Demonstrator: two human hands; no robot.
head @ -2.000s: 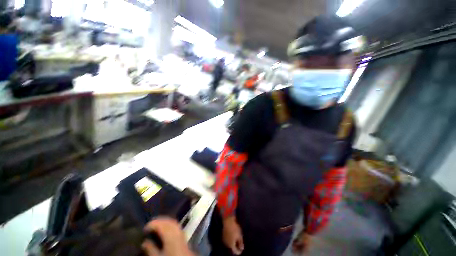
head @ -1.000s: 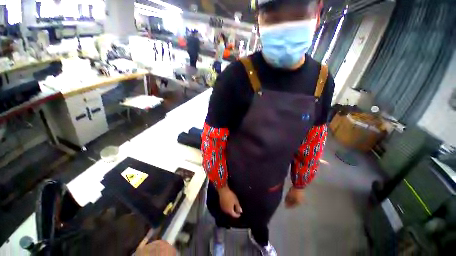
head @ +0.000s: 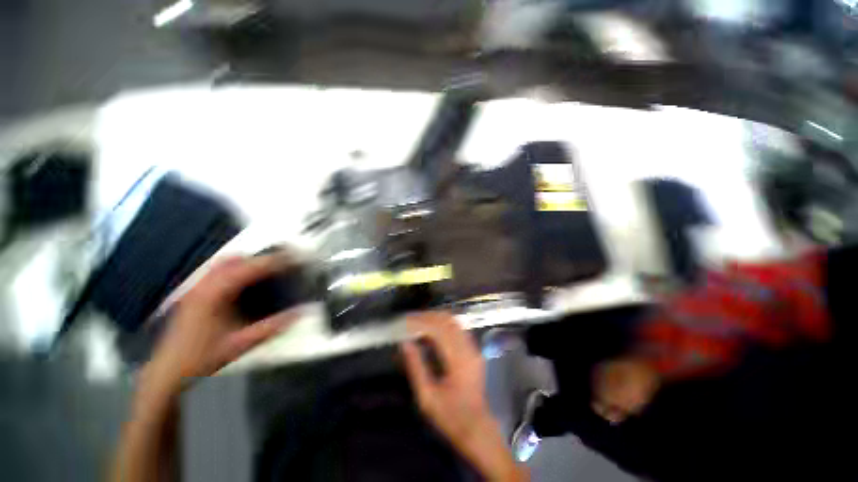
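The frame is blurred. The skiving machine stands at the centre of the white table, with a yellow strip on its front edge. A stack of black strips lies to its left. My left hand is left of the machine, its thumb and fingers around a dark piece. My right hand is at the table's front edge, below the machine, fingers curled; a small dark patch shows between thumb and fingers, and I cannot tell whether it is a held thing.
The black cover box with a yellow-white label is right of the machine. A dark piece lies farther right on the white table. A person's red patterned sleeve and hand are close at the right.
The view has swung down and left onto the machine and table. The person has shifted to the right edge. My left hand has come into view, around a dark piece.
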